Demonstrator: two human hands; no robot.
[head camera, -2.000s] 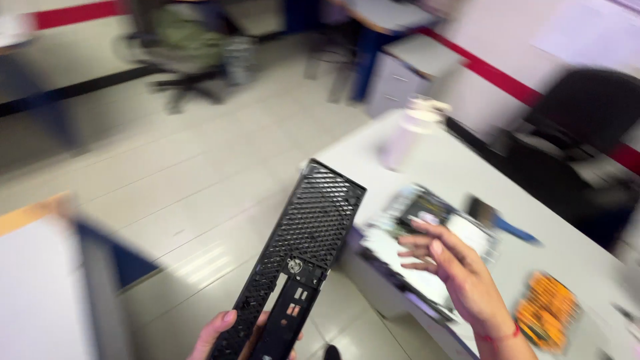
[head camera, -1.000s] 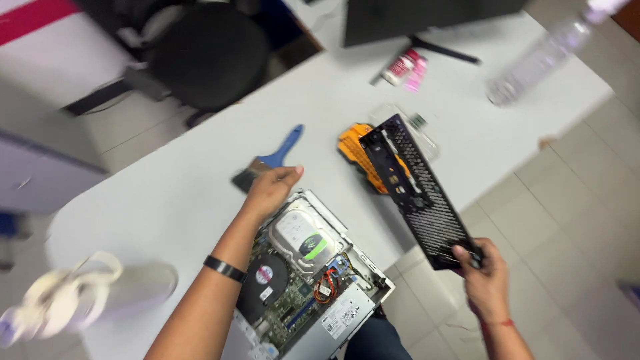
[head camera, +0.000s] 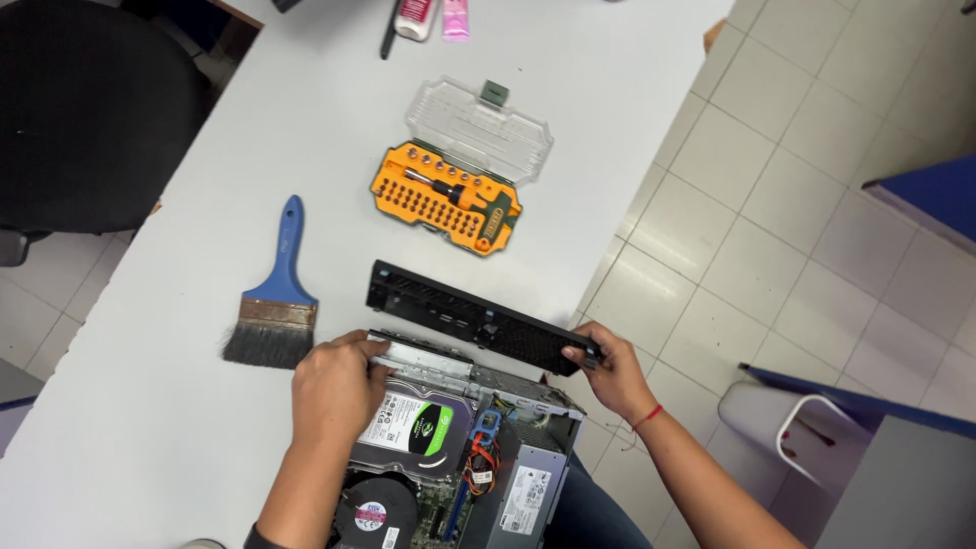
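My right hand (head camera: 606, 370) grips the right end of a black plastic computer front bezel (head camera: 480, 316), which is held just beyond the front edge of an opened desktop computer chassis (head camera: 534, 385). At the chassis's front left corner, my left hand (head camera: 341, 389) has its fingers and thumb on a metal drive bay or bracket (head camera: 427, 360); whether this piece is loose cannot be told. Inside the chassis are a hard disk drive (head camera: 412, 427), a round blower fan (head camera: 374, 512), red and black cables (head camera: 481, 465) and a power supply (head camera: 526, 488).
A wide blue-handled brush (head camera: 282, 282) lies left of the chassis. Beyond the bezel sits an orange screwdriver bit set (head camera: 450, 200) with its clear lid raised. A pink tube (head camera: 456, 19) and a bottle (head camera: 415, 19) are farther back. A black chair (head camera: 91, 114) stands left, a white bin (head camera: 755, 412) right.
The bezel has gone from upright beside the orange set to lying along the chassis front. My left hand has moved from near the brush onto the chassis. The view has shifted strongly.
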